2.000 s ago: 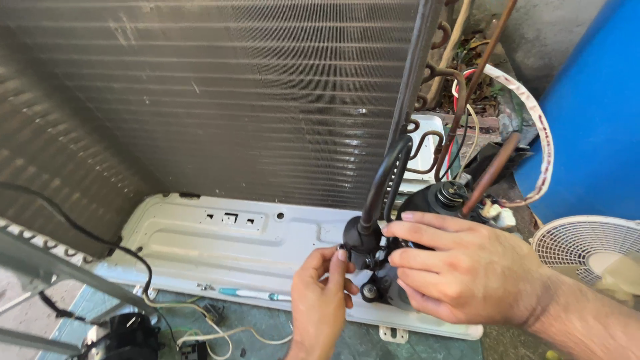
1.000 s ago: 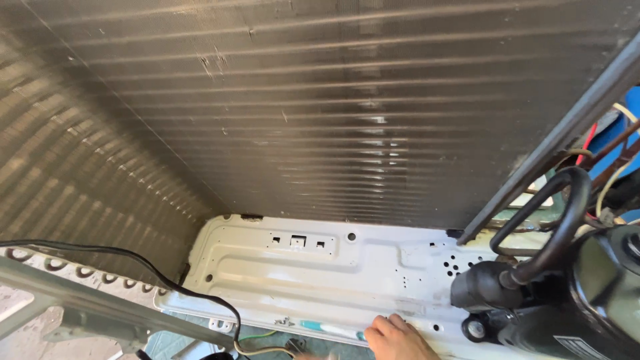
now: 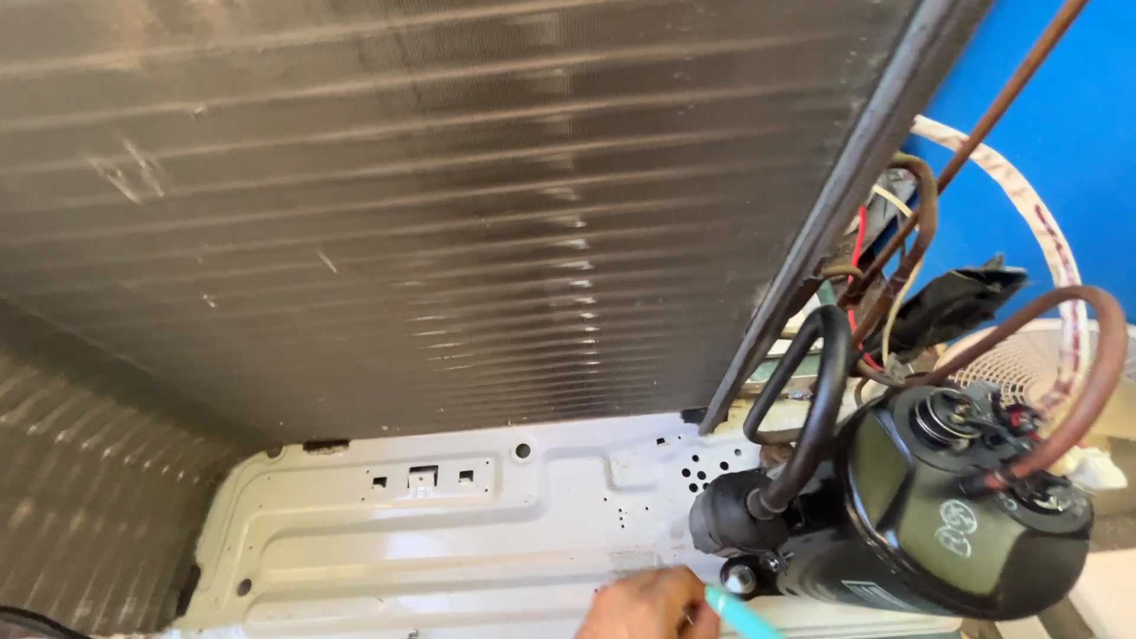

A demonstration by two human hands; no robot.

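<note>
My left hand [image 3: 652, 605] is at the bottom centre, its fingers closed on a slim turquoise-handled tool [image 3: 744, 612] that slants down to the right and runs out of view. The hand is over the front edge of the white metal base pan [image 3: 426, 541]. To its right stands a black compressor [image 3: 923, 506], with a suction accumulator [image 3: 732, 515] on its near left side and a black looped pipe [image 3: 834, 382] rising from it. A round bolt or mount [image 3: 739, 579] shows just beside the hand. My right hand is out of view.
A large finned condenser coil [image 3: 444, 222] rises behind the pan and bends along the left. At the right are copper pipes [image 3: 1003, 106], a white hose loop [image 3: 1047, 213], loose wires, a white fan grille [image 3: 1003, 364] and a blue surface [image 3: 1065, 115].
Both hands were at the accumulator and have left it. The turquoise tool lay along the pan's front edge earlier and is now held. The view has shifted markedly.
</note>
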